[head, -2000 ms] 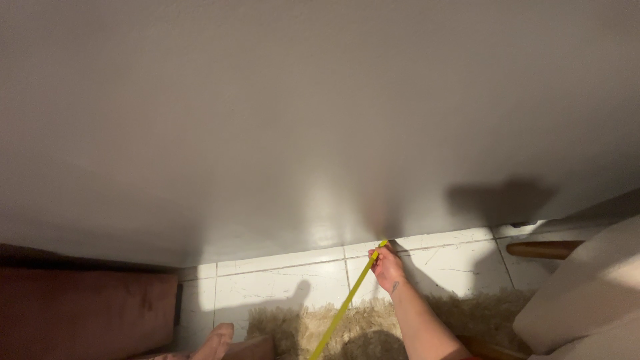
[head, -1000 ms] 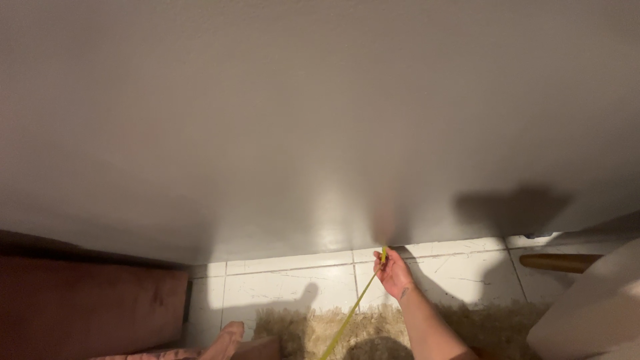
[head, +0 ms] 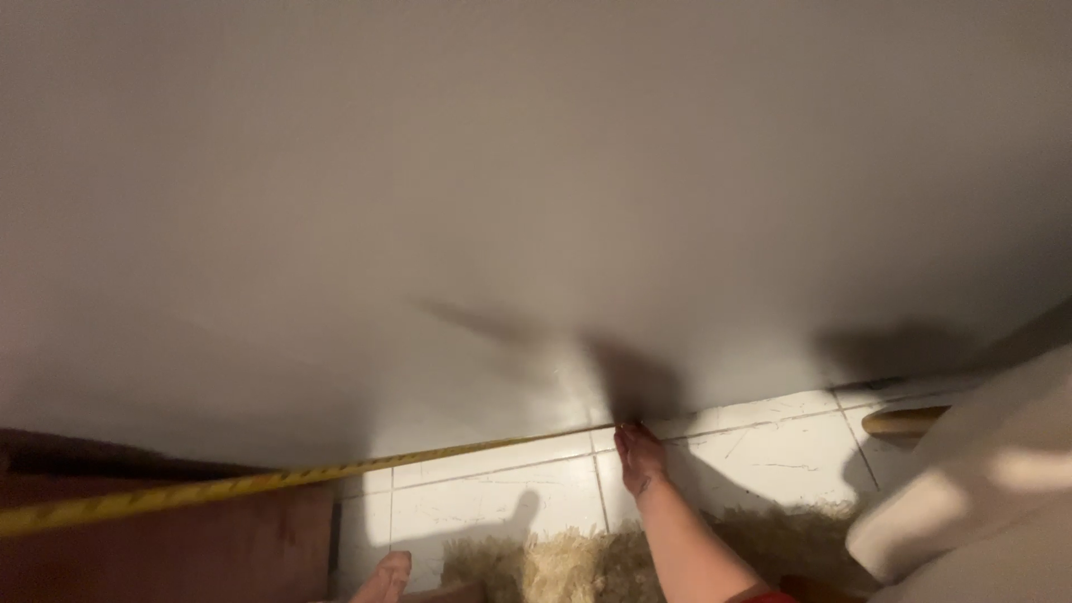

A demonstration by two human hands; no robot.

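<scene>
A yellow tape measure blade stretches from the left edge of the view to the foot of a grey wall, near the middle. The fingers of my right hand pinch its far end, low down where the wall meets the white tiled floor. The blade looks wider toward the left, where it passes over a reddish-brown piece of furniture. My left hand and the case of the tape measure are out of view.
A shaggy beige rug lies on the tiles. A bare foot shows at the bottom left. At the right stand a pale upholstered piece of furniture and a wooden leg. Shadows fall on the wall.
The tape blade ran from my right hand down toward the bottom edge; it now runs across to the left edge, close to the wall's foot. My right hand remains low by the wall.
</scene>
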